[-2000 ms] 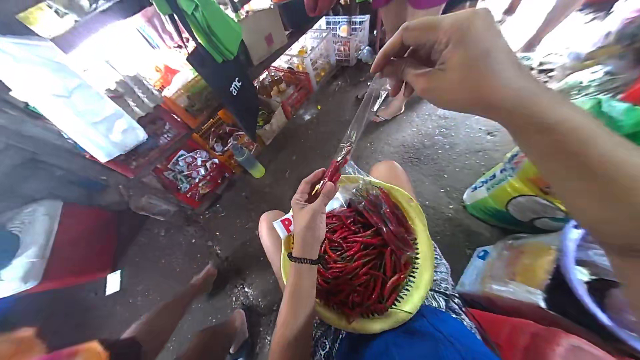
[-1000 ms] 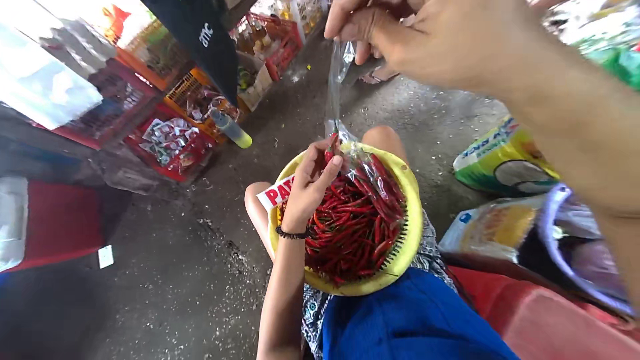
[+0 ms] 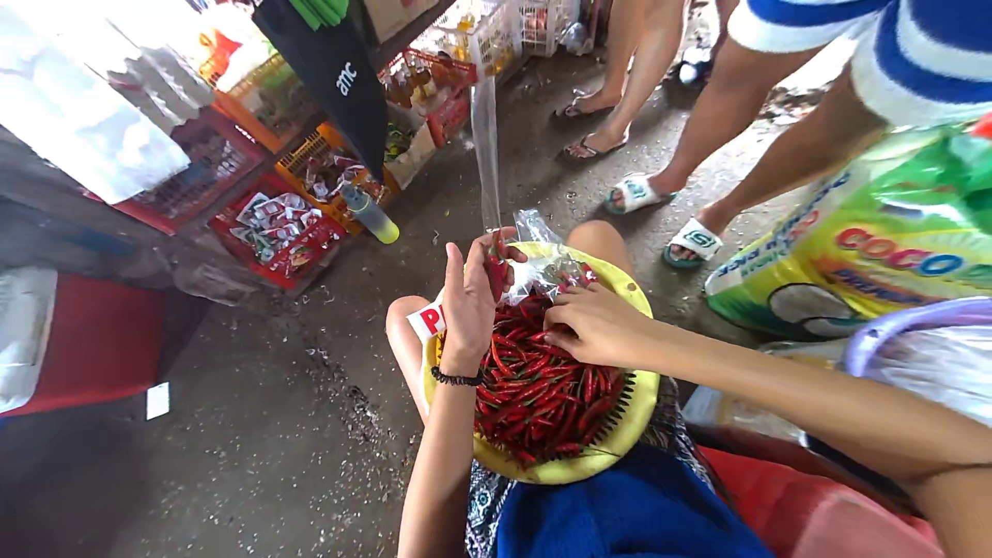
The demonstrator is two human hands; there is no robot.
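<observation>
A yellow plastic basket (image 3: 639, 415) full of red chili peppers (image 3: 542, 387) rests on the lap. My left hand (image 3: 474, 310), with a dark beaded bracelet at the wrist, is over the basket's left side, its fingers closed around the lower end of a narrow clear plastic bag (image 3: 486, 155) with red chilies in it; the bag's long upper part stands up from the hand. My right hand (image 3: 593, 322) lies on the chilies with bent fingers, beside another clear plastic bag (image 3: 539, 271). What the right fingertips touch is partly hidden, so its grip cannot be told.
Plastic crates (image 3: 298, 267) of packets and bottles line the left back, with a bottle (image 3: 372, 215) beside them. Other people's legs (image 3: 744, 124) stand at the upper right. A printed sack (image 3: 860, 248) and a purple-rimmed tub (image 3: 876, 329) are at the right; a red object (image 3: 101, 341) is far left.
My right hand has let go of the narrow bag's upper end and come down to the chilies in the basket. My left hand still holds the bag's lower end.
</observation>
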